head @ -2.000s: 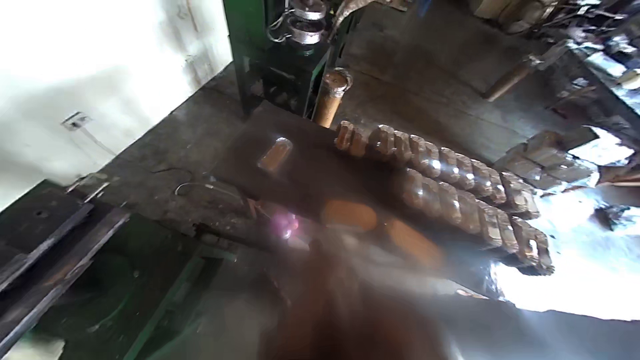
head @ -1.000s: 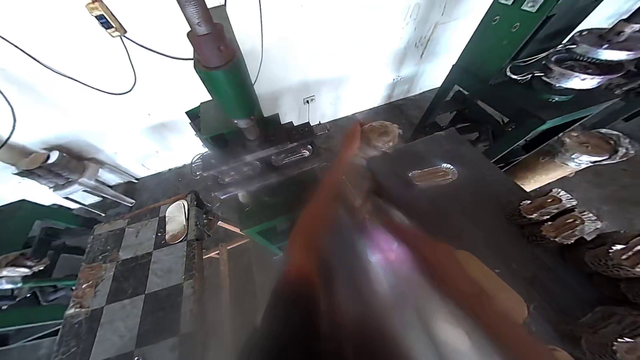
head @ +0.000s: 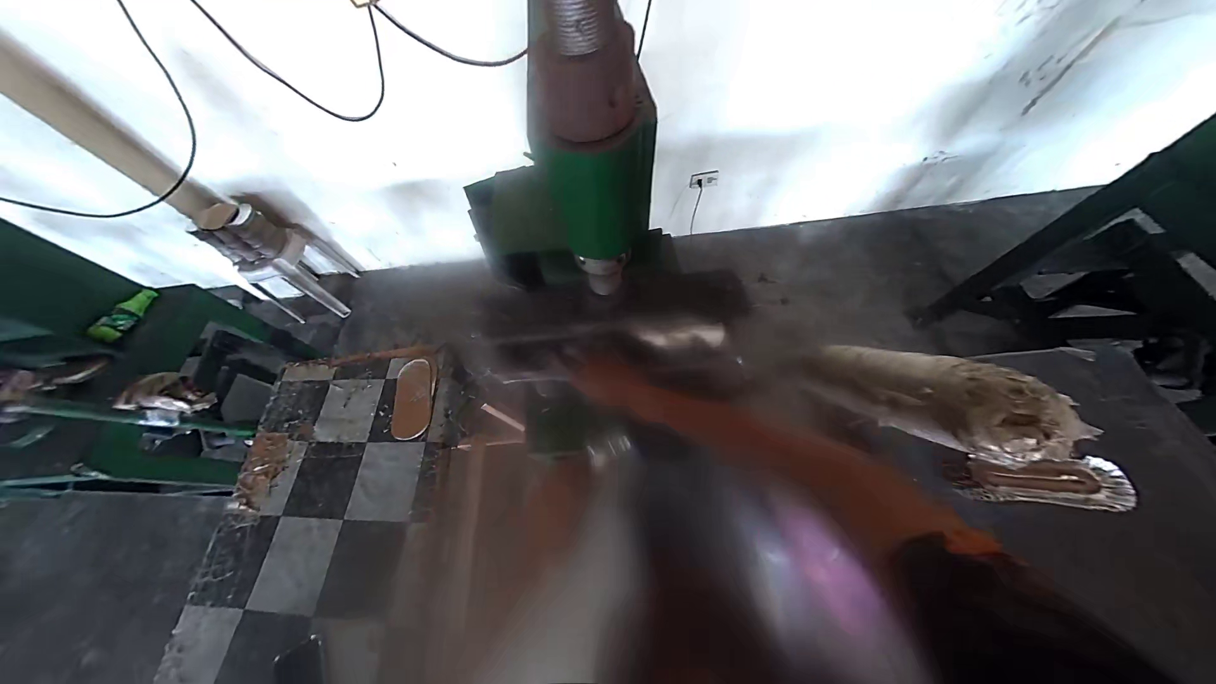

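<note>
My right hand (head: 603, 372) is a brown blur at the end of a forearm reaching from the lower right, at the front of the bed of a green press (head: 600, 195). Beside it is a shiny metal piece (head: 686, 334), smeared by motion. My left hand (head: 562, 480) seems to be the faint brown blur lower down; its fingers cannot be made out. Whether either hand holds anything is hidden by blur. A flat tan oval piece (head: 413, 399) lies on a checkered tiled table. A brown elongated piece with a pleated, shiny rim (head: 1054, 482) rests on a dark tabletop.
The checkered table (head: 318, 475) stands left of the press. On the dark table (head: 1154, 560) at right lies a wrapped roll (head: 950, 394). Green metal frames (head: 1073, 228) rise at far right. Cables (head: 380, 66) hang along the white wall, which has an outlet (head: 704, 180).
The view has swung left toward the press. My right arm now reaches to the press bed; one second ago a hand was by the wrapped roll's end near the dark table.
</note>
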